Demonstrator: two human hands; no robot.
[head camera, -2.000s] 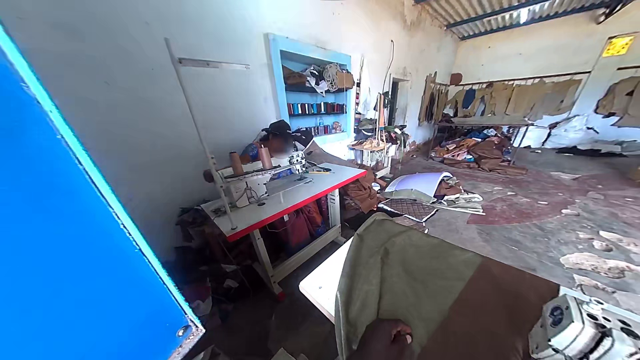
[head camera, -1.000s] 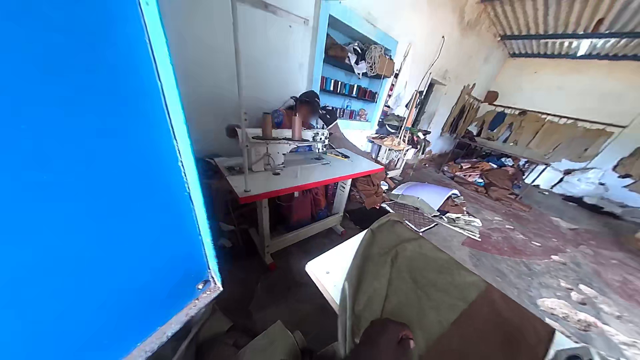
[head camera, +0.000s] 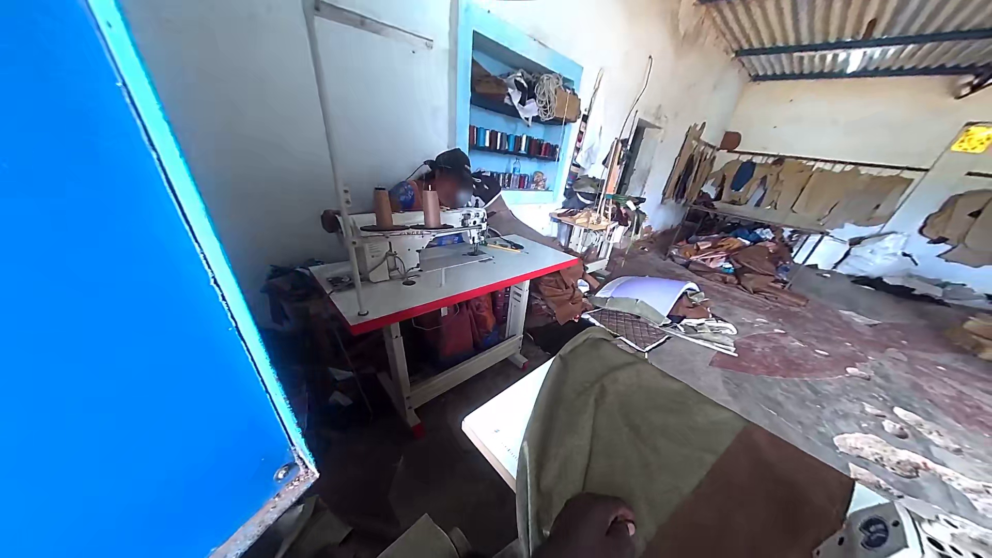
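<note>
My left hand (head camera: 593, 527) shows at the bottom edge, with its fingers curled on a green and brown cloth (head camera: 651, 418) that looks like fabric or leather. The cloth drapes over a white sewing table (head camera: 504, 418), and its brown part reaches toward a metal sewing machine head (head camera: 891, 531) at the lower right, which the frame cuts off. My right hand is out of view.
A blue door panel (head camera: 132, 310) fills the left side. Ahead, a person in a dark cap (head camera: 452, 163) sits behind another sewing machine (head camera: 411, 244) on a red-edged table (head camera: 465, 283). Cloth pieces (head camera: 659, 310) lie on the floor beyond.
The view has turned so that the blue door takes up more of the left side. My left hand stays on the cloth.
</note>
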